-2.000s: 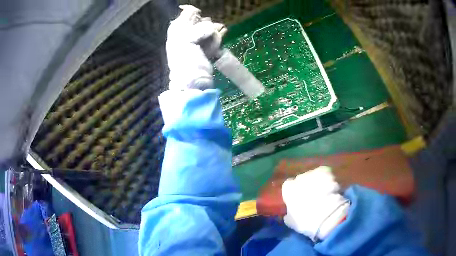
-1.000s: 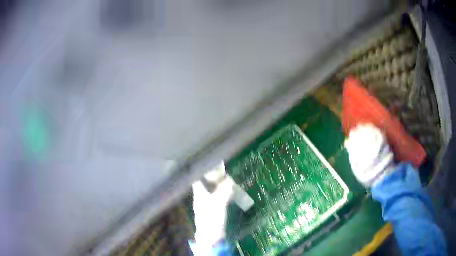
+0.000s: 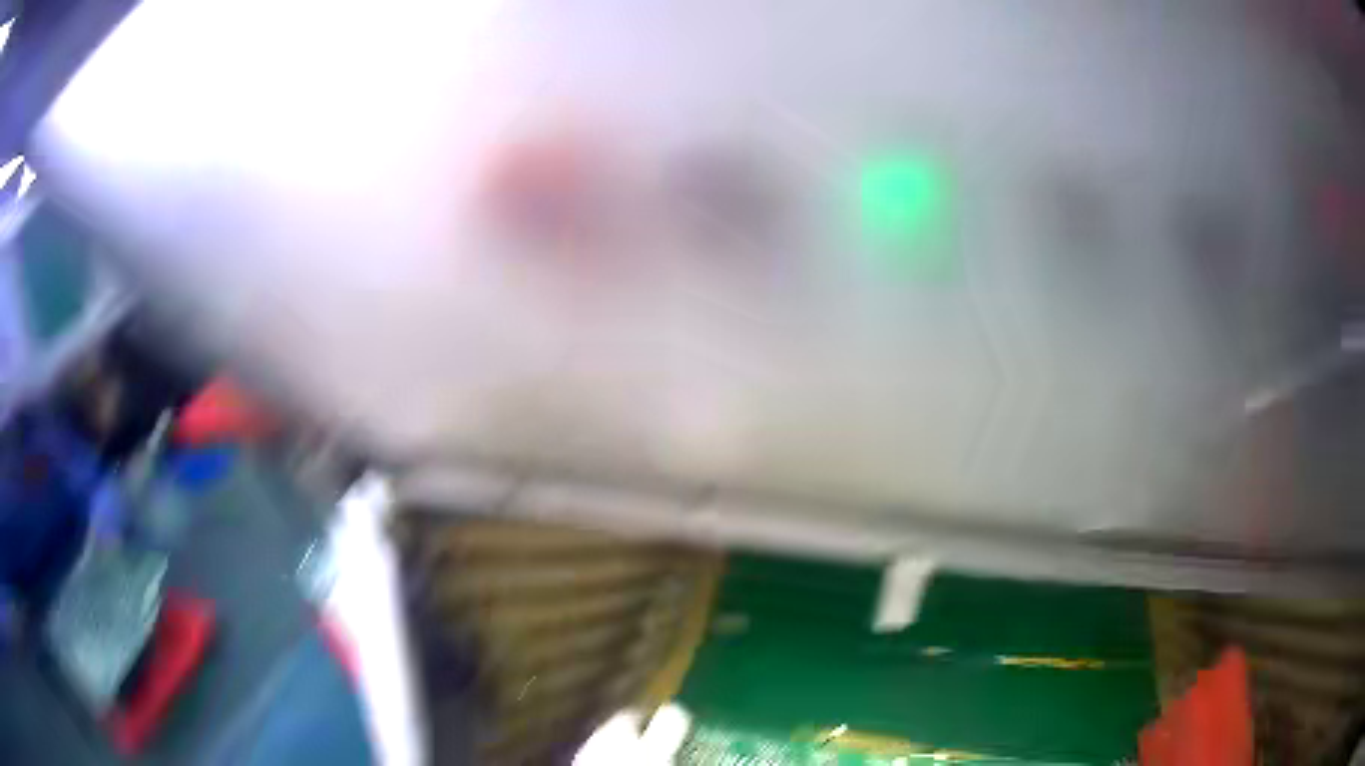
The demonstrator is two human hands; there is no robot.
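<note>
A small part of the green circuit board shows at the bottom edge. My left hand, in a white glove, is blurred and cut off by the bottom edge beside the board; whether it holds anything cannot be told. A red pad stands tilted at the bottom right, cut off by the edge. My right hand is out of the picture. A short pale strip shows just below the hood edge over the green floor, apart from my visible hand.
The blurred grey-white hood with a green light covers most of the view. Brown foam walls flank the green booth floor. At left, a bench holds a red pad and a pale board. Dark blue clothing shows beyond.
The view has swung, so the hood fills more of it and the board has dropped to the bottom edge. My left hand is mostly cut off; my right hand has left the picture.
</note>
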